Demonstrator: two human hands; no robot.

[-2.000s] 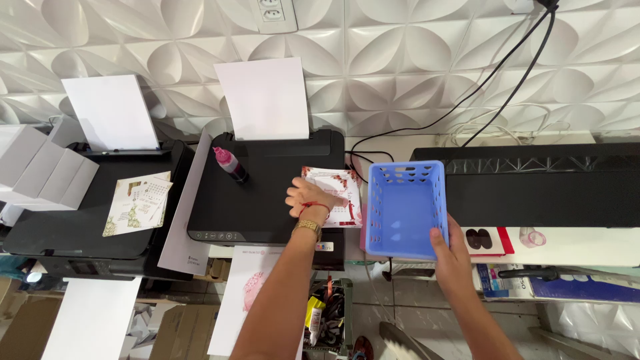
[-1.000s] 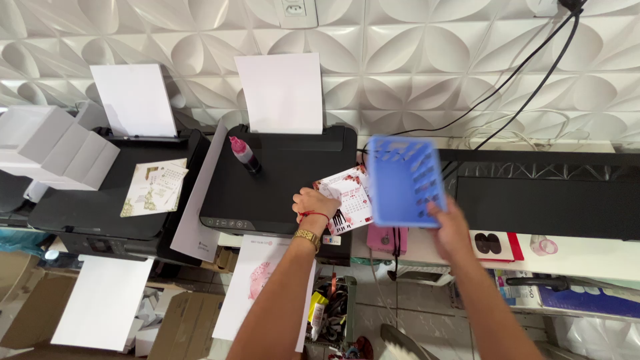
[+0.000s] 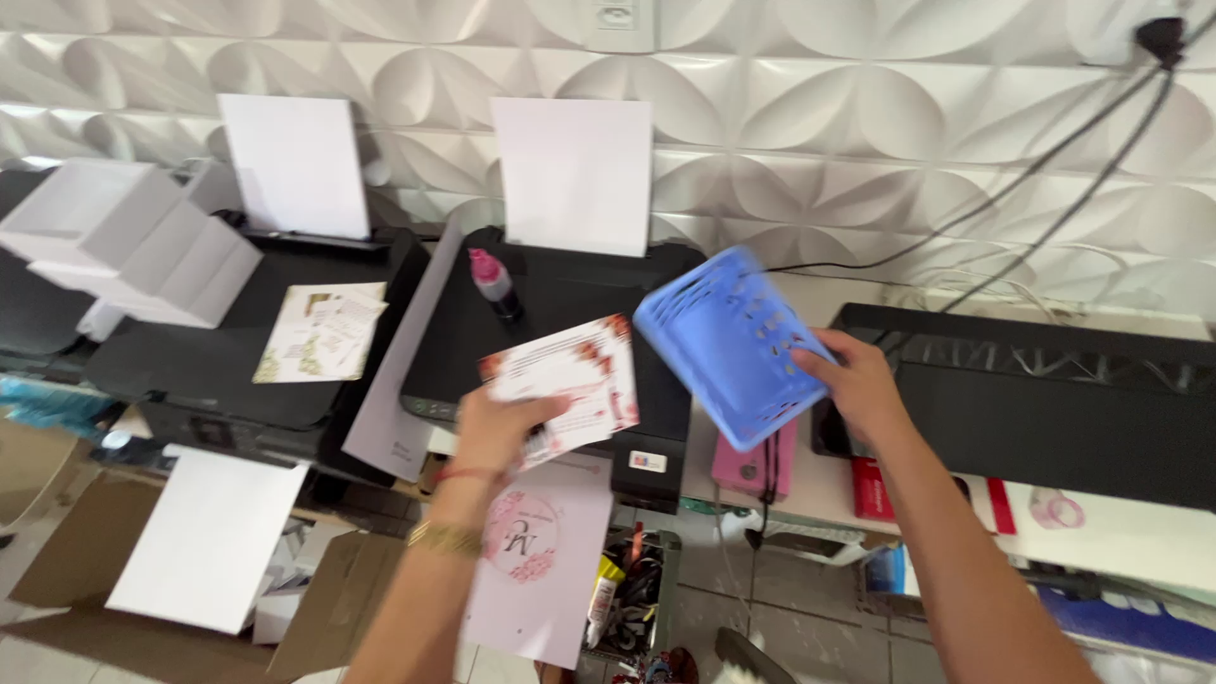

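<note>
My left hand (image 3: 508, 427) grips a few printed cards (image 3: 579, 385) with red floral corners, held above the front of the middle black printer (image 3: 560, 294). On that printer's lid stands an ink bottle with a pink cap (image 3: 494, 285). My right hand (image 3: 850, 375) holds a blue plastic basket (image 3: 727, 347) by its right side, tilted, just right of the cards. Beneath the basket, a pink box-like object (image 3: 755, 465) lies on the white shelf. The fingers behind the cards are hidden.
Stacked white boxes (image 3: 133, 242) and floral cards (image 3: 323, 332) rest on the left printer. A long black machine (image 3: 1045, 399) occupies the right side. Below are an open cardboard box (image 3: 323, 589), a crate of small items (image 3: 646, 589) and hanging cables (image 3: 1054, 171).
My left hand has lifted the cards from the printer's right side and moved left with them. My right hand has tilted the blue basket.
</note>
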